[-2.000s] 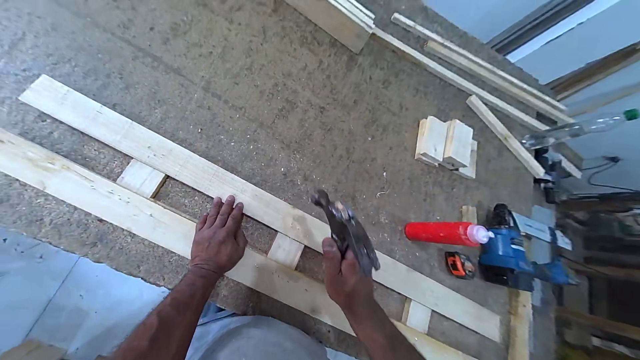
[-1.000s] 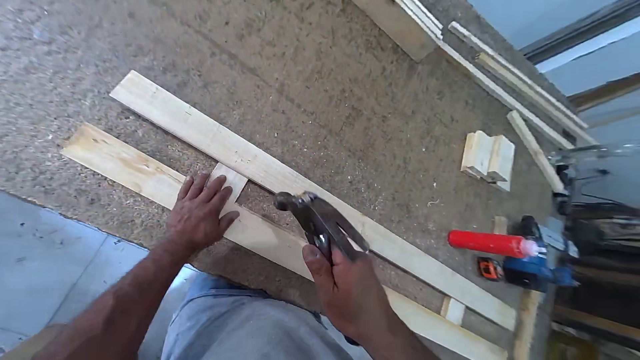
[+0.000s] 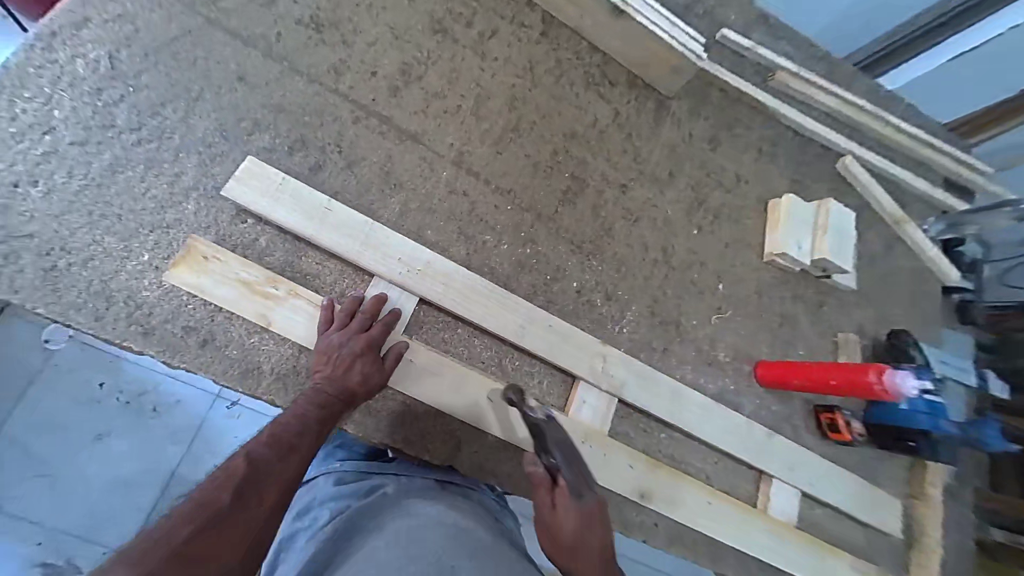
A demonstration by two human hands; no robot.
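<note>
My left hand (image 3: 356, 348) lies with spread fingers on the nearer long wooden board (image 3: 456, 396), its fingertips over a short wooden crosspiece (image 3: 394, 300). In my right hand (image 3: 564, 508) is a claw hammer (image 3: 552, 440), somewhat blurred, over the nearer board. A farther long wooden board (image 3: 480, 316) runs roughly parallel. Between the two boards show a middle crosspiece (image 3: 592, 406) and a right crosspiece (image 3: 778, 500). How the crosspieces join the boards cannot be seen.
On the worktable (image 3: 560, 208) at right are stacked wood blocks (image 3: 810, 236), a red tube (image 3: 824, 378), an orange-and-black tape measure (image 3: 838, 424) and a blue power tool (image 3: 912, 412). Wooden strips (image 3: 848, 120) and a thick beam (image 3: 620, 44) lie at the far side.
My left hand has shifted along the nearer board to the crosspiece since the oldest frame and stays there. My right hand still holds the hammer, now lower beside that board. The view has shifted.
</note>
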